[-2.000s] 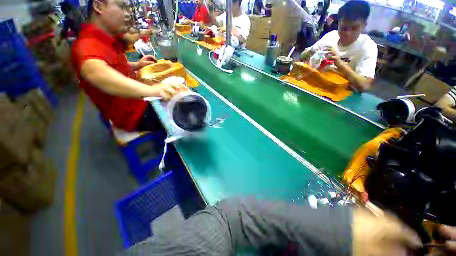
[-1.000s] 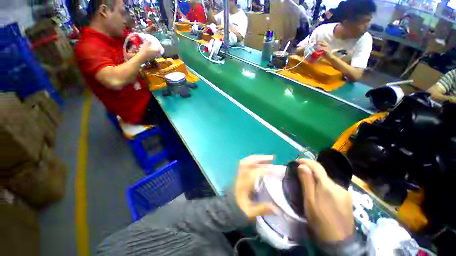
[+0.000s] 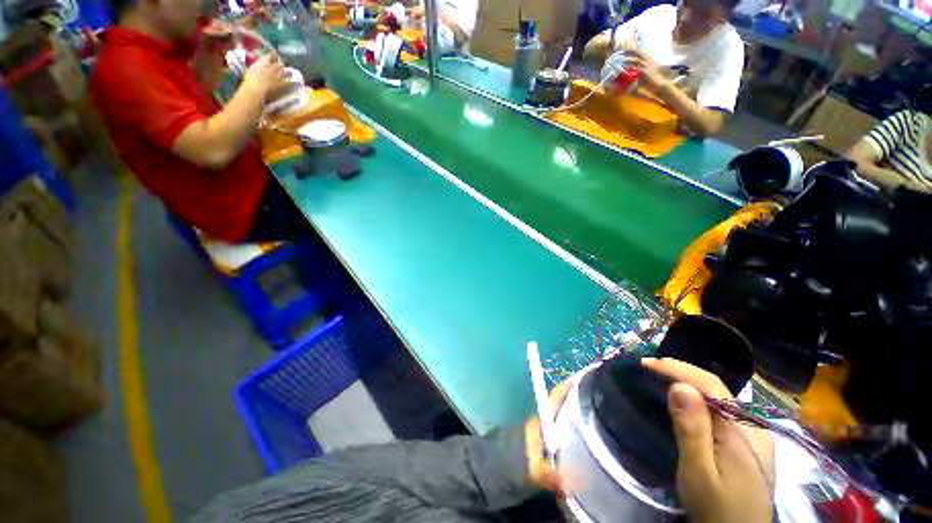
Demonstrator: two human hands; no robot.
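A white round housing (image 3: pixel 598 465) with a black dome shell (image 3: pixel 636 417) in its mouth is at the lower right, close in front of me. My left hand (image 3: pixel 542 449) grips the housing's left side, mostly hidden behind it. My right hand (image 3: pixel 715 449) lies over the shell with the thumb raised and holds it against the housing. A white antenna (image 3: pixel 542 393) stands along the housing's left side. Thin dark and red wires (image 3: pixel 777 421) run out to the right from under my right hand. A second black shell (image 3: pixel 707 352) sits just behind.
A heap of black shells (image 3: pixel 818 276) lies at the right on orange-yellow cloth (image 3: pixel 697 268). A clear sheet with small parts (image 3: pixel 603 337) is on the green bench (image 3: pixel 439 286). The conveyor (image 3: pixel 531 189) runs behind. A blue basket (image 3: pixel 307 393) stands below left. Two people work across and left.
The view has shifted, so the housing sits further right and lower. The antenna and wires now show beside it. Both hands still hold the unit, the right thumb now raised.
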